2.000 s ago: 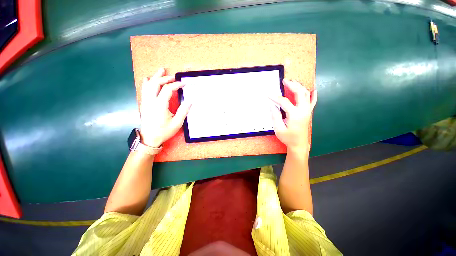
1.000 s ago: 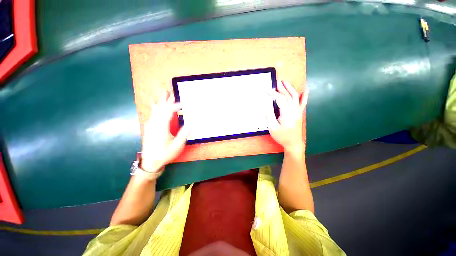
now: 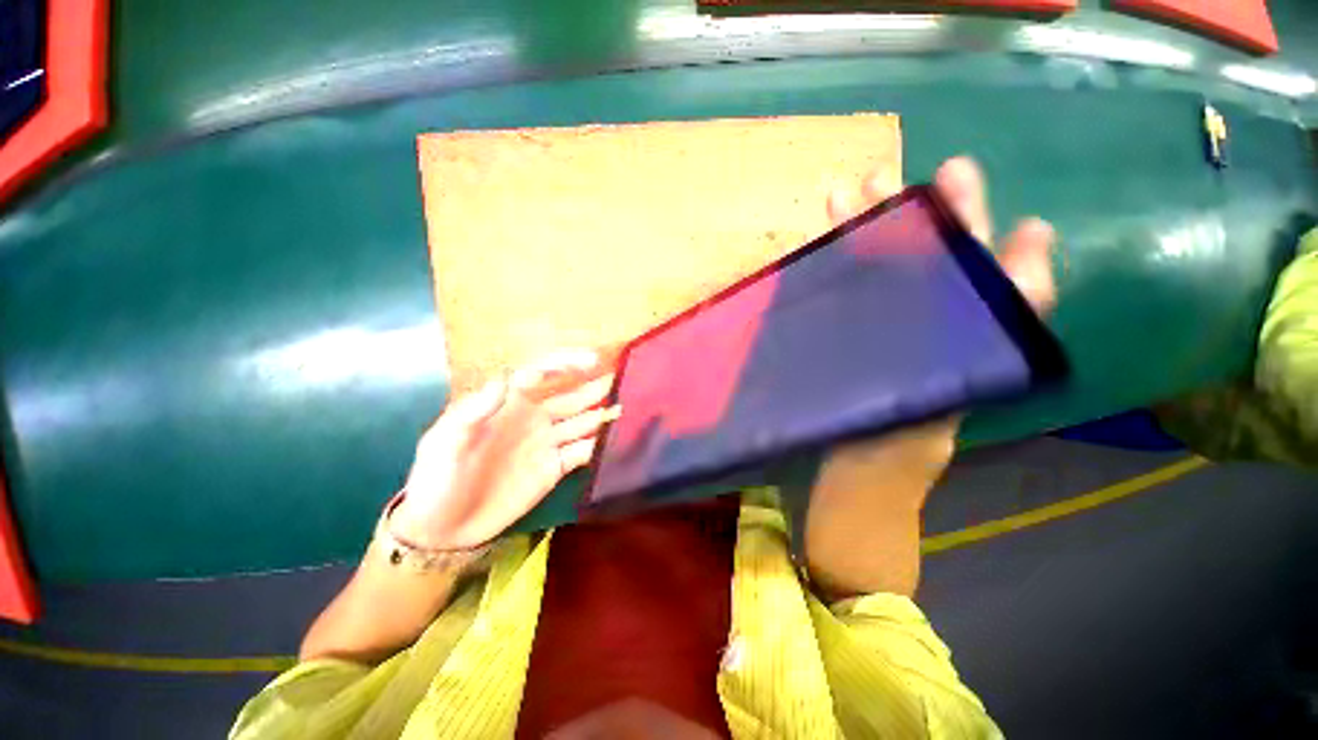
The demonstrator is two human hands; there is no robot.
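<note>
The tablet (image 3: 838,347) is lifted and tilted over the near right part of the orange foam pad (image 3: 578,217). Its visible face is dark and glossy, purple-blue with a pinkish-red patch; whether it is screen or back cover I cannot tell. My right hand (image 3: 997,239) is shut on the tablet's right part from behind, its fingertips showing past the upper right edge and its palm hidden. My left hand (image 3: 499,448) is palm up at the tablet's left edge, fingers extended, fingertips at or touching the edge.
The pad lies on the shiny green mat (image 3: 217,347). A small yellow-and-black item (image 3: 1214,135) lies at the far right. Red-orange frames (image 3: 80,87) show at the far left and top edges. A person's yellow sleeve (image 3: 1291,340) is at the right edge.
The tablet has left the pad, lifted towards me and to the right, and tilted; its lit white face no longer shows. My right hand has moved behind it; my left has turned palm up.
</note>
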